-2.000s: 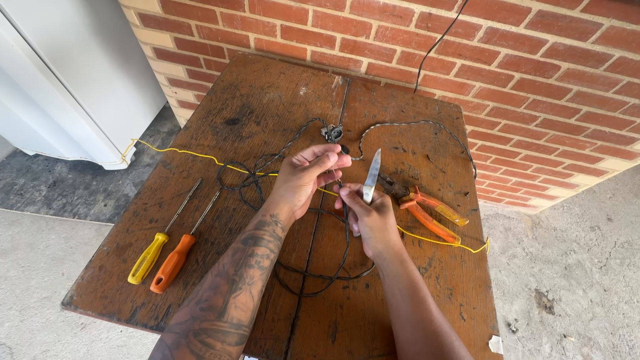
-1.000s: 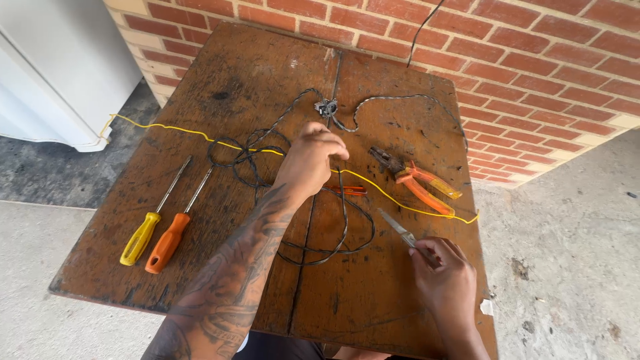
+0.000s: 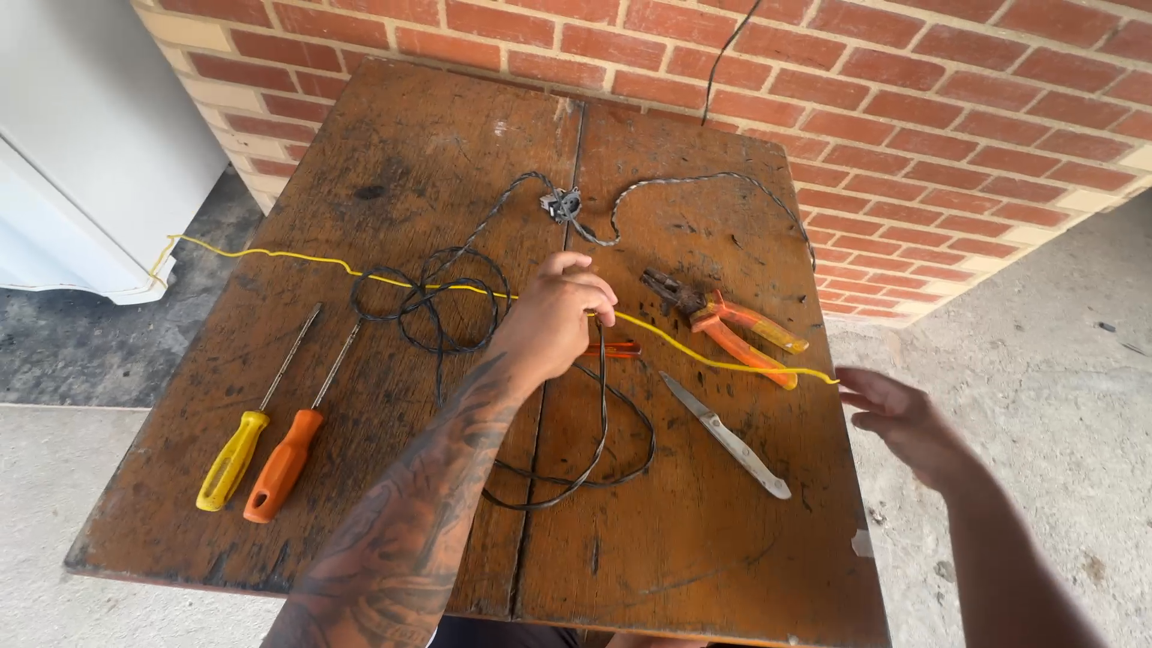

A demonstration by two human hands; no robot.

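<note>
My left hand (image 3: pixel 562 315) is at the middle of the wooden table, its fingers closed around the yellow wire (image 3: pixel 693 355), with the black twisted cord (image 3: pixel 601 396) hanging just below the fingertips. Beyond the table's right edge, my right hand (image 3: pixel 886 409) has its fingers parted close to the wire's right end; whether they touch it cannot be told. A knife (image 3: pixel 729 441) lies between the hands. Pliers with orange handles (image 3: pixel 729 324) rest under the wire. A small red-orange object (image 3: pixel 616 349) lies beside my left hand, partly covered.
A yellow-handled screwdriver (image 3: pixel 232 461) and an orange-handled one (image 3: pixel 283 463) lie at the left. Behind my left hand a small electrical fitting (image 3: pixel 562 205) joins the black cord. A brick wall (image 3: pixel 630 45) borders the table (image 3: pixel 432 135); a white cabinet-like object (image 3: pixel 90 135) stands left.
The knife, in my right hand before, now lies on the table. My right hand has moved right, past the table edge, towards the yellow wire's end.
</note>
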